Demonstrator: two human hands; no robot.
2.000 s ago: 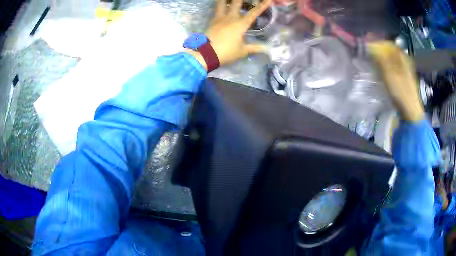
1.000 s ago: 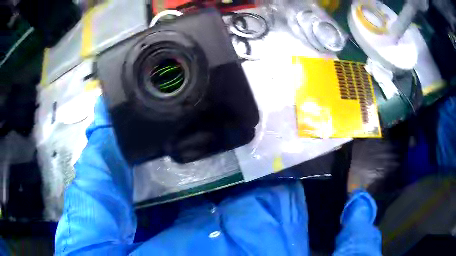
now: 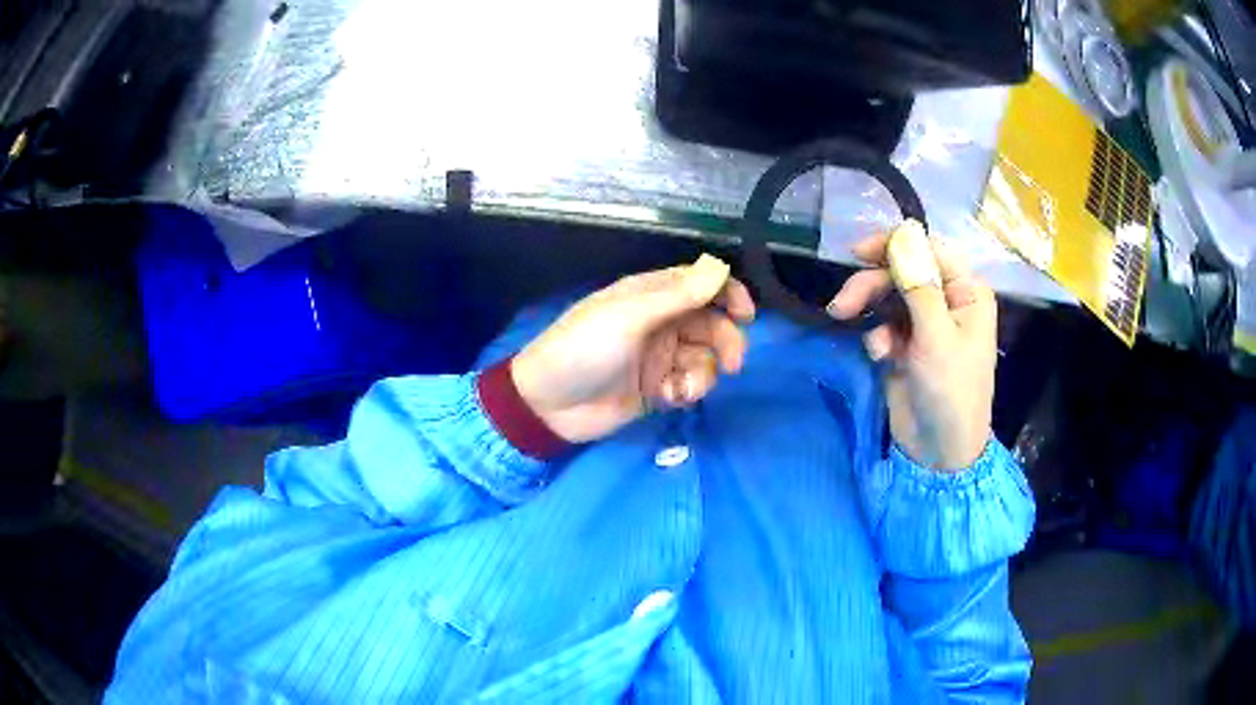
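Note:
A thin black ring [image 3: 762,207] is held up in front of my smock, just off the bench's front edge. My right hand [image 3: 926,317] grips its right side, with a yellow cot on the thumb. My left hand [image 3: 641,338] is at the ring's left side, thumb and fingers apart, with a yellow cot on the thumb. Its fingertips are very near the ring; whether they touch it is hard to tell. A black box-shaped unit [image 3: 827,55] rests on the bench beyond the ring, cut off by the top edge; its lens is not visible.
The silvery bench cover [image 3: 289,117] lies at left and a bright white sheet [image 3: 482,97] in the middle. A yellow-orange adhesive sheet [image 3: 1054,193] lies at right. Clear rings in plastic [image 3: 1098,62] and a white tape roll [image 3: 1198,138] are beyond it. Something blue [image 3: 241,317] is below the bench at left.
The unit has left my left hand and rests on the bench at the top. My right hand has come up from low right and holds the black ring. Both hands are now together; the view has shifted.

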